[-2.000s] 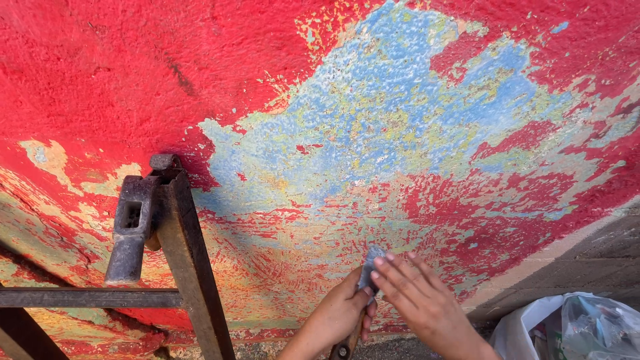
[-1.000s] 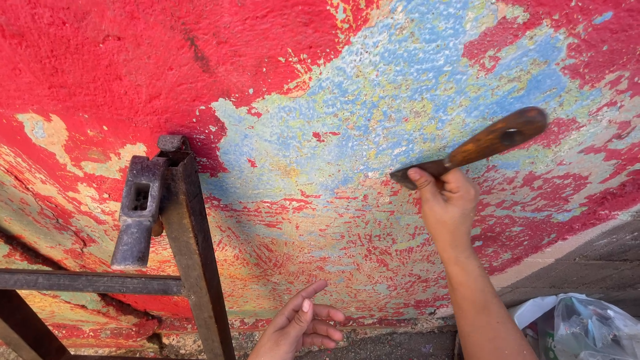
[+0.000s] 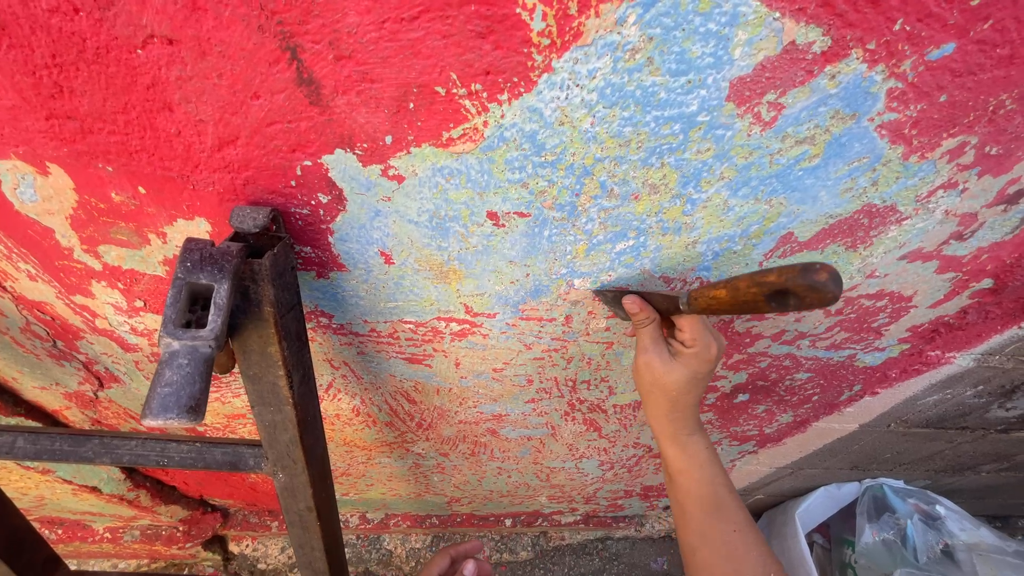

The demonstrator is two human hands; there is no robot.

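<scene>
My right hand grips a paint scraper by its metal neck, thumb on the blade. Its wooden handle points right, and the blade tip is at the painted wall, near the lower border of a blue patch. Around it the wall shows flaking red, blue, yellow and beige paint. Only some fingers of my left hand show at the bottom edge, below the wall's base; whether they hold anything is hidden.
A rusty metal frame with a crossbar stands at the left. A hammer head hangs beside its top. At the lower right, a white container holds a clear plastic bag, beside a grey block surface.
Two seconds ago both hands were together around the scraper low down. My right hand then took it up to the wall; my left has since sunk mostly out of view.
</scene>
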